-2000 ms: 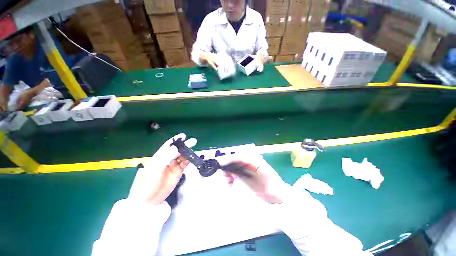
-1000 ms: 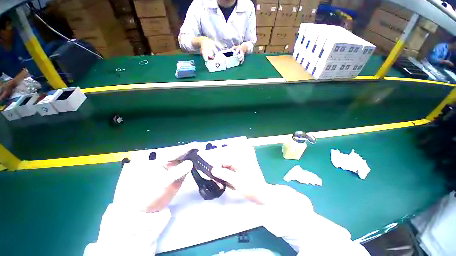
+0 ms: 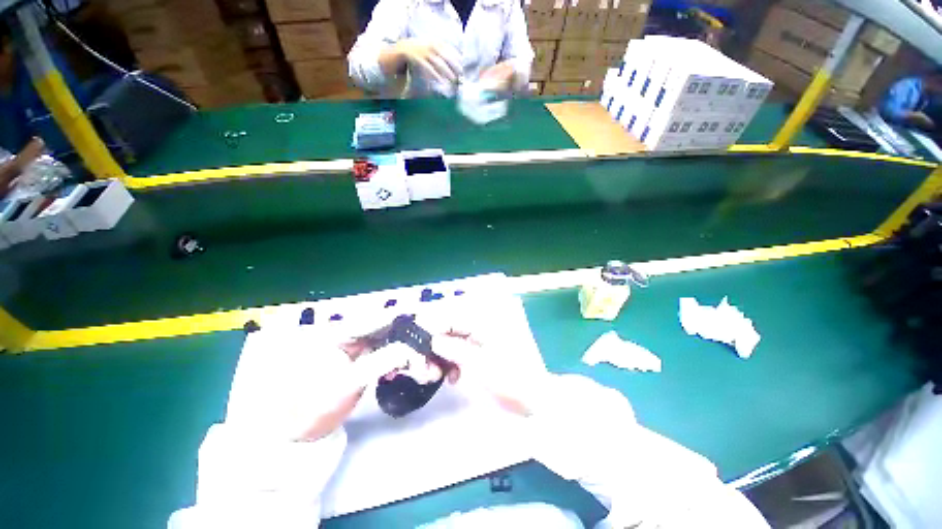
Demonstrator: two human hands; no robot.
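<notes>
A black watch [image 3: 409, 397] is between my hands over the white sheet [image 3: 465, 439]; its strap is bent up into a loop. My left hand [image 3: 356, 377] holds it from the left, and a pale patch, perhaps a wipe, lies inside the loop. My right hand [image 3: 480, 372] holds the strap from the right. The fingertips are partly washed out against the white. Small dark parts [image 3: 308, 316] lie along the sheet's far edge. A small dark piece [image 3: 501, 483] lies below the near edge.
A yellowish bottle [image 3: 603, 296] and crumpled white wipes [image 3: 720, 324] are on the green bench at right. Open white boxes [image 3: 382, 189] and a small dark item [image 3: 187, 245] are on the conveyor behind a yellow rail. Across it are a person's hands [image 3: 485, 93] and stacked white boxes [image 3: 692, 98].
The stretched watch strap is now bent into a loop, lower and nearer the sheet. Two open boxes now stand on the conveyor in front of the other person. The small dark conveyor item has shifted left.
</notes>
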